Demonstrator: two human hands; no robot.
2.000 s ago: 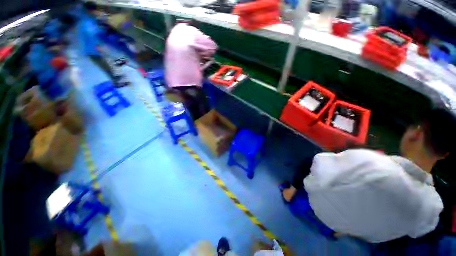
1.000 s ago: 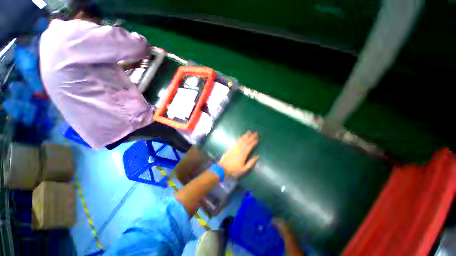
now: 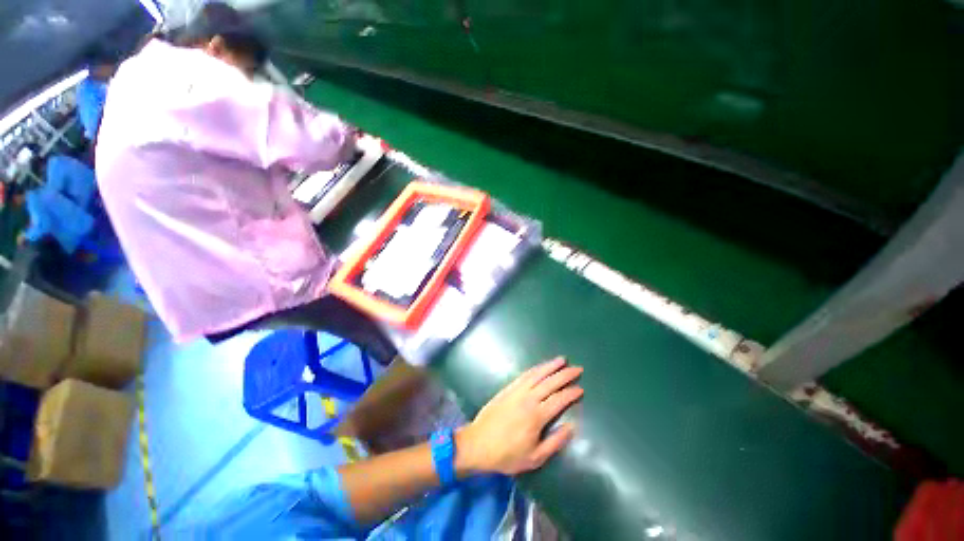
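My left hand (image 3: 520, 425), bare, with a blue wristband and blue sleeve, rests palm down on the dark green bench (image 3: 677, 423). Its fingers are a little apart and it holds nothing. Ahead of it, an orange foam frame (image 3: 473, 199) surrounds an open tablet housing with a white face (image 3: 415, 250) and dark parts at its edges. The frame lies tilted partly over a tray holding white-faced flat packs (image 3: 488, 257). My right hand is out of the picture.
A person in a pink top (image 3: 206, 180) works at the bench on the left, by a white-framed unit (image 3: 344, 190). Also there are a blue stool (image 3: 285, 380), cardboard cartons (image 3: 79, 433), a pale post (image 3: 877, 285) and a red object (image 3: 933, 516) at lower right.
Since one second ago, my left hand stays flat on the bench, lower in view. The orange frame shows lower and further right. The large red stack has mostly left view at right.
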